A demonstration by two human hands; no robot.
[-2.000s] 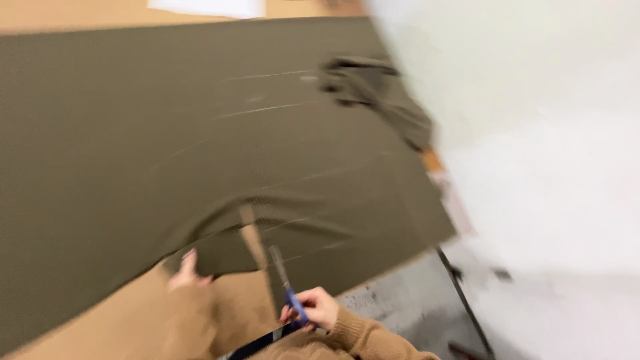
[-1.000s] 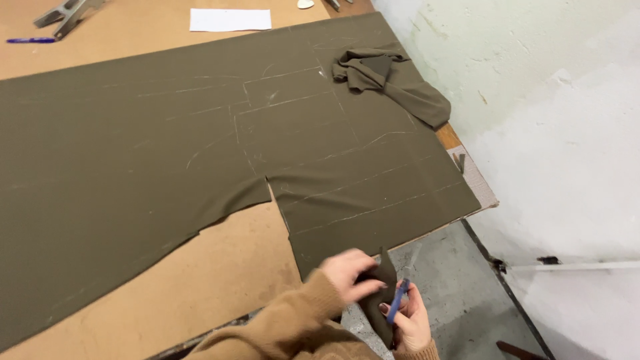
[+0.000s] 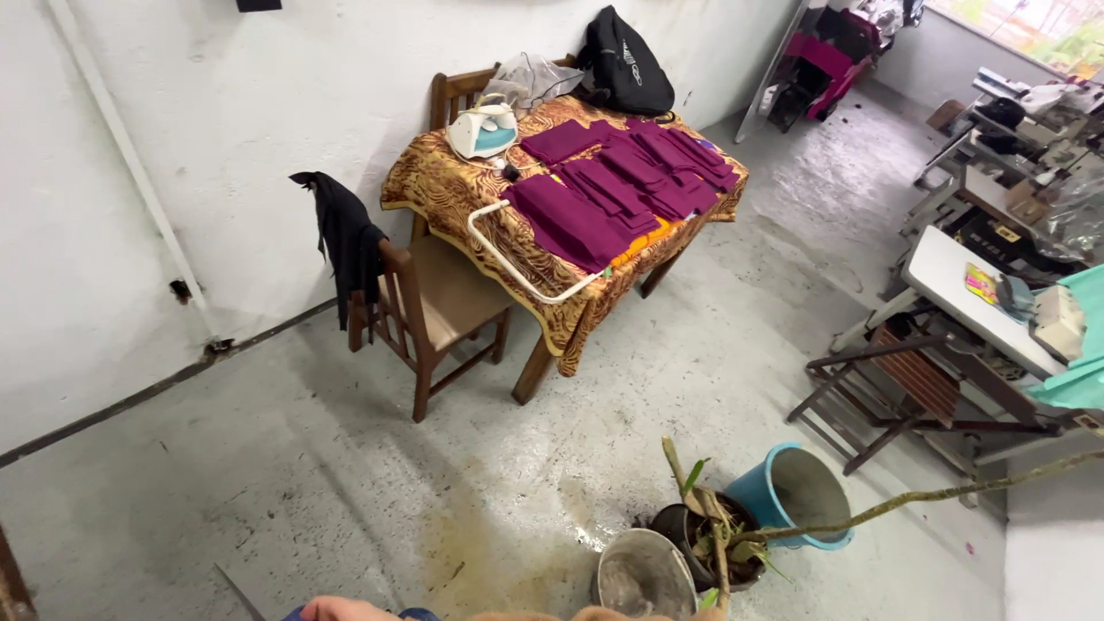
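Observation:
At the bottom edge, left of centre, my right hand [image 3: 345, 609] is partly in view, closed on blue-handled scissors [image 3: 237, 592]. The metal blade points up and to the left over the grey floor, while most of the handle is hidden by the hand or cut off by the frame. Part of a brown sleeve [image 3: 595, 613] shows along the bottom edge to the right of this hand. My left hand is not in view.
A table with a patterned cloth [image 3: 444, 185] bears folded purple fabric [image 3: 569, 220], an iron [image 3: 483, 131] and a black backpack [image 3: 623, 69]. Near it are a wooden chair [image 3: 453, 289], buckets [image 3: 645, 573], a potted plant [image 3: 716, 535], a folding chair [image 3: 918, 384] and sewing tables [image 3: 970, 285].
The view has swung away from the dark green fabric and its table to the floor and room. Both hands were at the fabric's edge; now only the right one shows, low in view.

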